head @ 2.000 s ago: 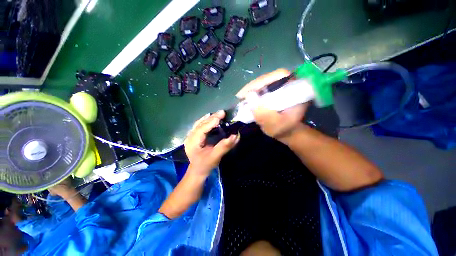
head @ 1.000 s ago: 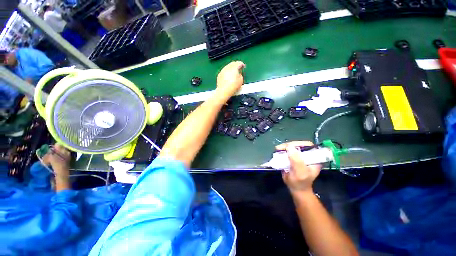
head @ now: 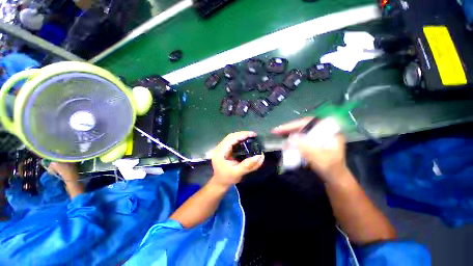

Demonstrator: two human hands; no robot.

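Observation:
My left hand [head: 228, 162] holds a small black housing [head: 247, 148] between thumb and fingers at the bench's near edge. My right hand [head: 324, 153] holds the white dispensing syringe [head: 322, 133], which is blurred, with its front end pointing down and left. The bright green adapter [head: 337, 113] is at its rear end. The syringe and the held housing are apart. Several black housings [head: 277, 94] lie grouped on the green bench [head: 207, 124] beyond my hands.
A yellow-green desk fan [head: 78, 120] stands at left. A black controller [head: 441, 49] with a yellow label is at upper right, with white wipes [head: 352, 52] beside it. A clear hose [head: 358, 78] loops near the syringe. One housing [head: 176, 55] lies past the white stripe. A neighbouring person's blue sleeve [head: 114, 205] shows at lower left.
My left hand has come back from reaching over the bench and now holds a housing. The syringe has tilted from nearly level to tip-down. The camera view has shifted.

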